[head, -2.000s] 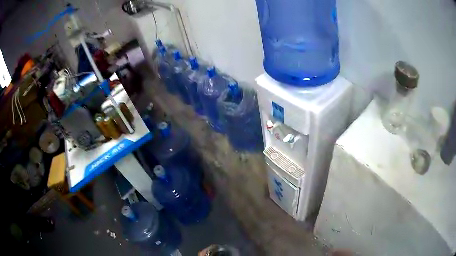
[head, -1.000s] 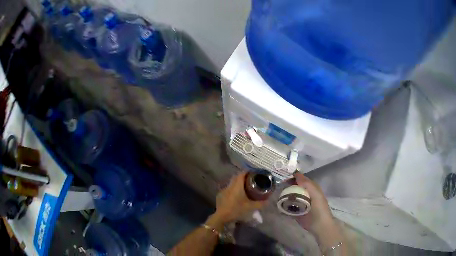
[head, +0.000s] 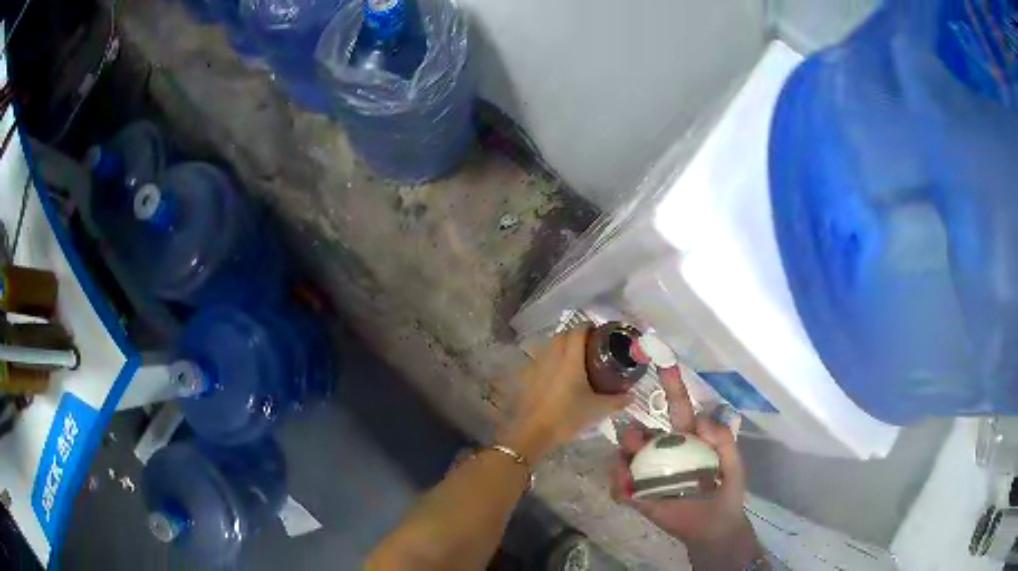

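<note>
My left hand (head: 555, 385) is closed around the insulated cup (head: 614, 359), whose brown mouth is open and faces up, at the tap side of the water dispenser (head: 726, 284). My right hand (head: 698, 507) holds the cream cup lid (head: 674, 465) with its brown rim, just below and right of the cup, apart from it. A finger of my right hand reaches up to the dispenser's white tap (head: 659, 351), beside the cup mouth. Whether water flows cannot be told.
A big blue bottle (head: 893, 223) sits on the dispenser. Several blue water jugs (head: 229, 374) stand on the floor at left and one wrapped jug (head: 396, 100) by the wall. A table edge (head: 84, 446) is far left; a glass jar (head: 994, 530) is on the white ledge at right.
The view has moved closer and turned over the dispenser. My left hand has brought the cup to the tap. My right hand has turned the lid dome-up and raised a finger to the tap.
</note>
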